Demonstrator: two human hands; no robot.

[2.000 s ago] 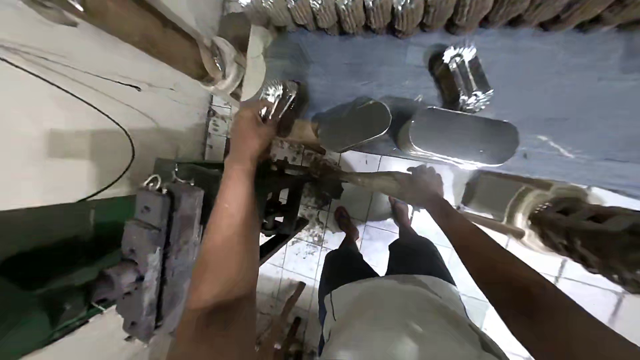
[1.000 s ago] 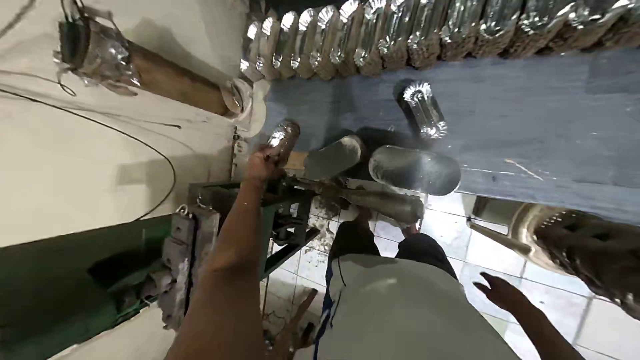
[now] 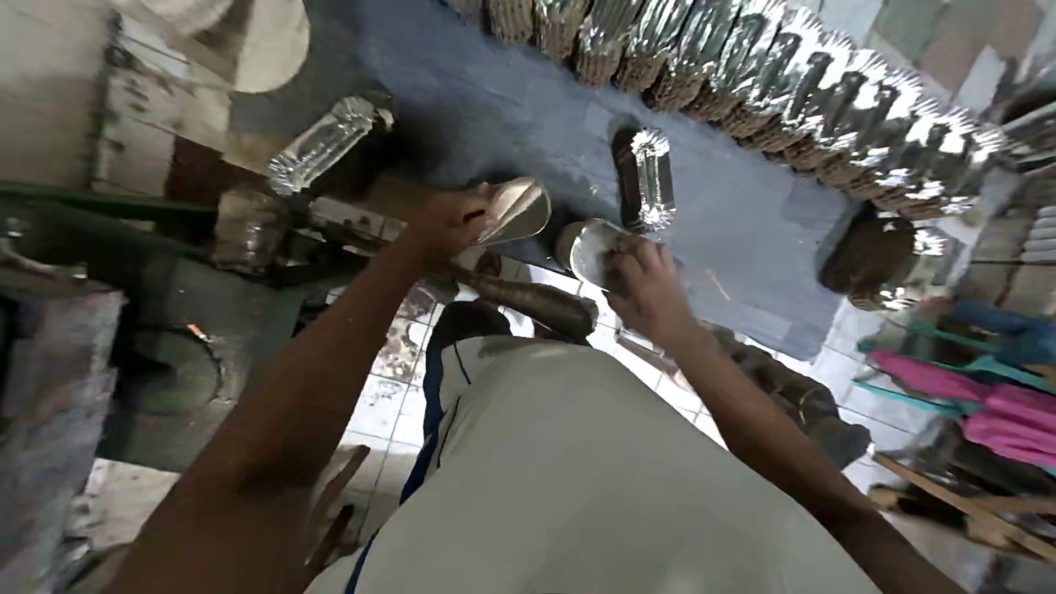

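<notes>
My left hand pinches one or more pale, round-ended foil or paper sheets at the left of two oval stacks. My right hand lies over the right oval stack, fingers bent on its shiny top; whether they grip a sheet is hidden. Up and left of my left hand, a fluted silver foil tray or small stack of trays lies slanted at the machine end. Another fluted foil piece rests on the grey tabletop, above my right hand.
A long row of fluted foil tray stacks lines the far side of the grey table. Machinery stands at left. A rounded bar reaches below the table edge. Pink cloth and teal bars are at right.
My left hand has left the foil piece at the machine end and is at the left oval stack. My right hand has come from low at the right onto the right stack. The view has turned.
</notes>
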